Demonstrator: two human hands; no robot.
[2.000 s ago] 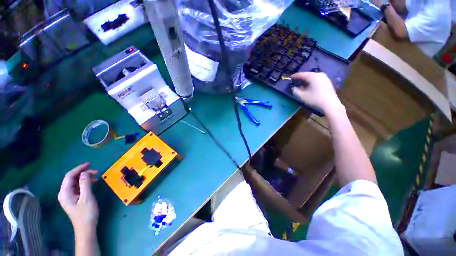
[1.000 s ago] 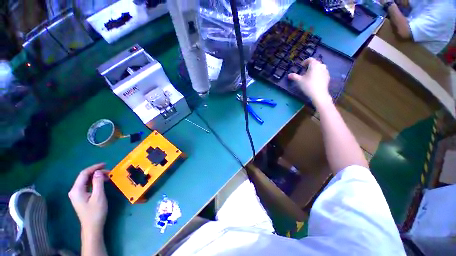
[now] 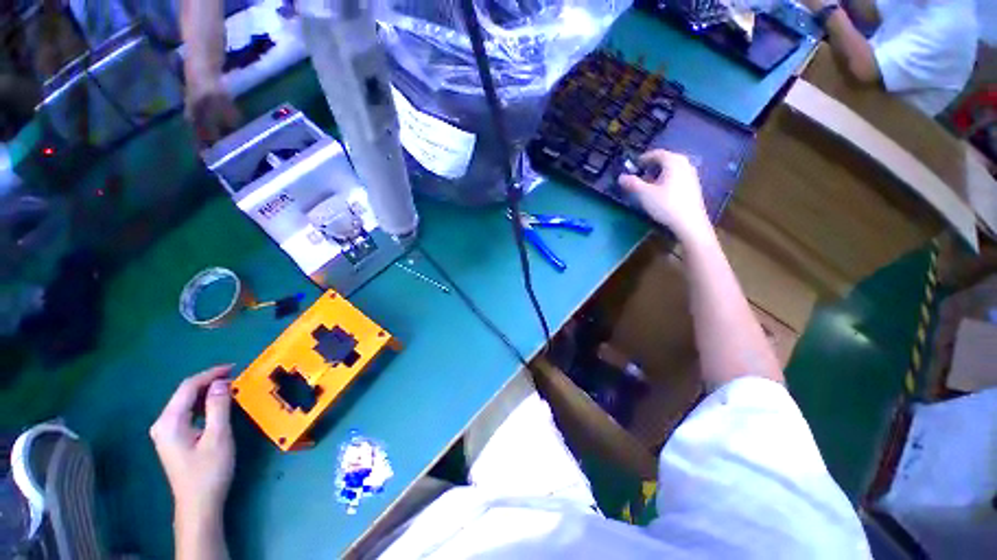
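Note:
The orange fixture (image 3: 317, 372) stands on the green bench, with dark parts in or below its two black-looking cutouts. My left hand (image 3: 197, 438) is beside the fixture's left corner, fingers loosely curled and apart, holding nothing visible. My right hand (image 3: 669, 191) is over the near edge of the large black parts tray (image 3: 716, 148), thumb and finger pinched on a small dark part (image 3: 631, 166), mostly hidden by the fingertips. Rows of dark parts (image 3: 596, 120) with yellowish strips fill the tray's left side.
A silver-white box machine (image 3: 312, 208) stands behind the fixture, beside a hanging grey screwdriver (image 3: 377, 142) and black cord. Blue-handled cutters (image 3: 547, 230), a tape roll (image 3: 210, 298) and white-blue scraps (image 3: 361, 470) lie on the bench. Open cartons (image 3: 864, 175) are at right. Another person's hand (image 3: 213, 115) is behind the machine.
My right hand has moved left and lower over the tray, its fingers now pinched. My left hand has come closer to the fixture. Another person's arm has appeared behind the machine.

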